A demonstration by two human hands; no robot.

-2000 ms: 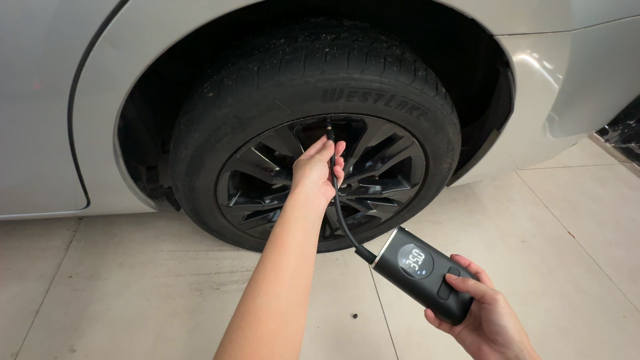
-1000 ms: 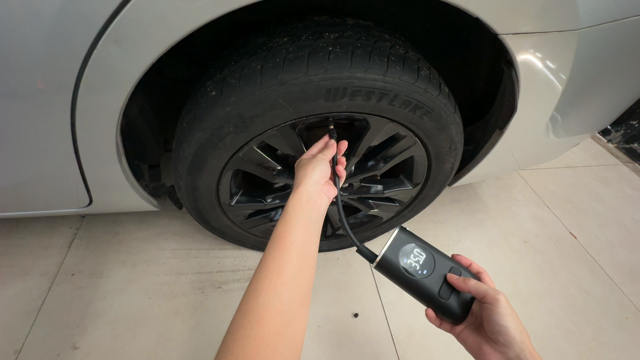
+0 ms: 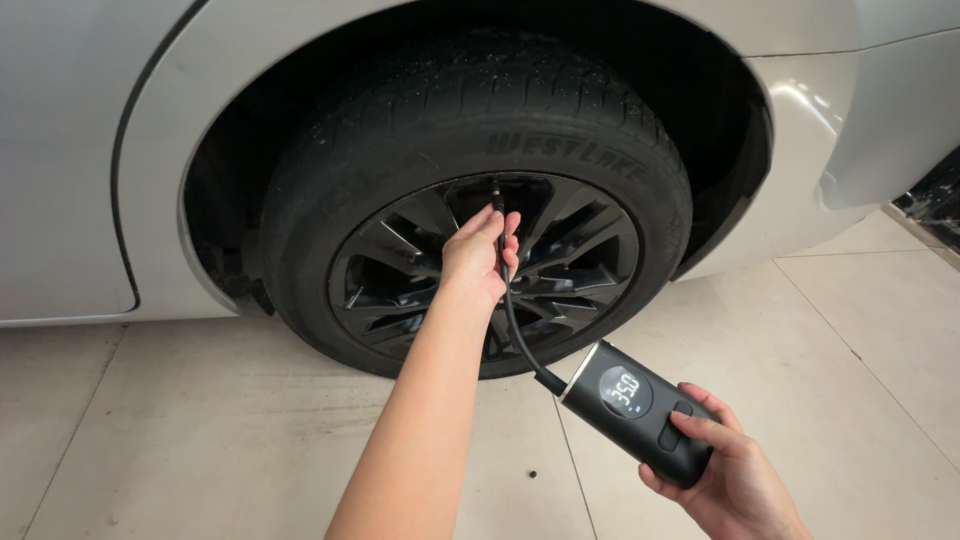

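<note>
My left hand (image 3: 480, 251) grips the black air hose (image 3: 513, 319) near its upper end, just below the tire valve (image 3: 495, 186) at the top of the black alloy wheel rim (image 3: 634, 259). Whether the hose end is threaded fully onto the valve cannot be told. From there the hose curves down to a black portable tire inflator (image 3: 637, 412) with a lit round display. My right hand (image 3: 724, 457) holds the inflator by its lower end, the thumb resting on its button area. The black rubber tire (image 3: 300, 217) stands on the floor.
The silver car body (image 3: 810, 180) surrounds the wheel arch above and on both sides. A small black cap-like piece (image 3: 532, 474) lies on the pale tiled floor (image 3: 225, 450), left of the inflator. A dark object (image 3: 934, 199) is at the far right edge.
</note>
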